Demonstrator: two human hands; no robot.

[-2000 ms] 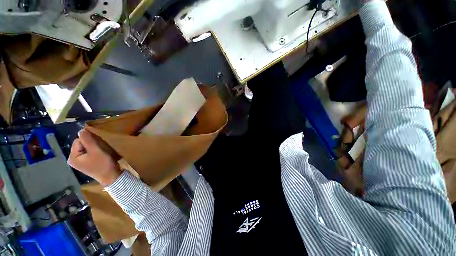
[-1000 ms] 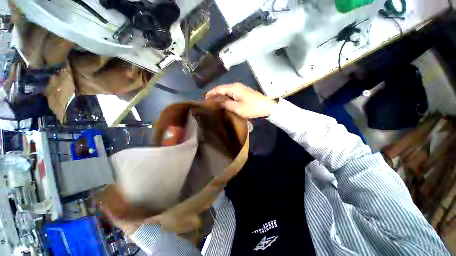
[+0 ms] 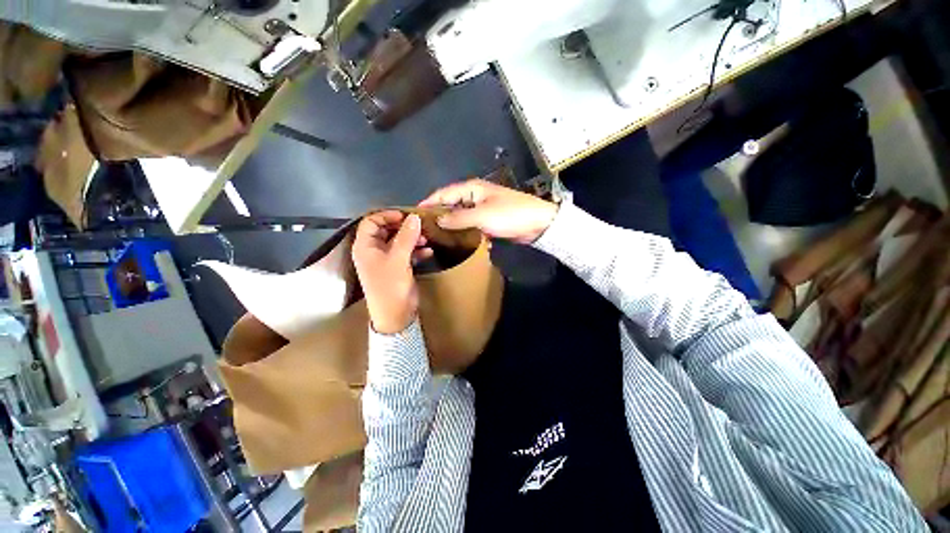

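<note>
A tan-brown bag body (image 3: 302, 406) hangs open over the left side of my lap, below the machine table. My left hand (image 3: 388, 260) pinches its top rim, thumb and fingers together. My right hand (image 3: 490, 208) pinches the same rim just to the right, the fingertips of both hands close together. An off-white sheet (image 3: 302, 297) sticks out of the bag's opening on the left. The part of the rim under my fingers is hidden.
The white machine table (image 3: 594, 94) is at the top. A white machine head (image 3: 198, 31) is at the upper left, with brown pieces (image 3: 156, 104) beneath it. Blue bins (image 3: 146, 484) are at the lower left. A brown pile (image 3: 865, 312) is at the right.
My right hand has come down from the machine table to the rim. My left hand, inside the bag a second ago, now pinches the rim. The bag has turned, its opening towards the table.
</note>
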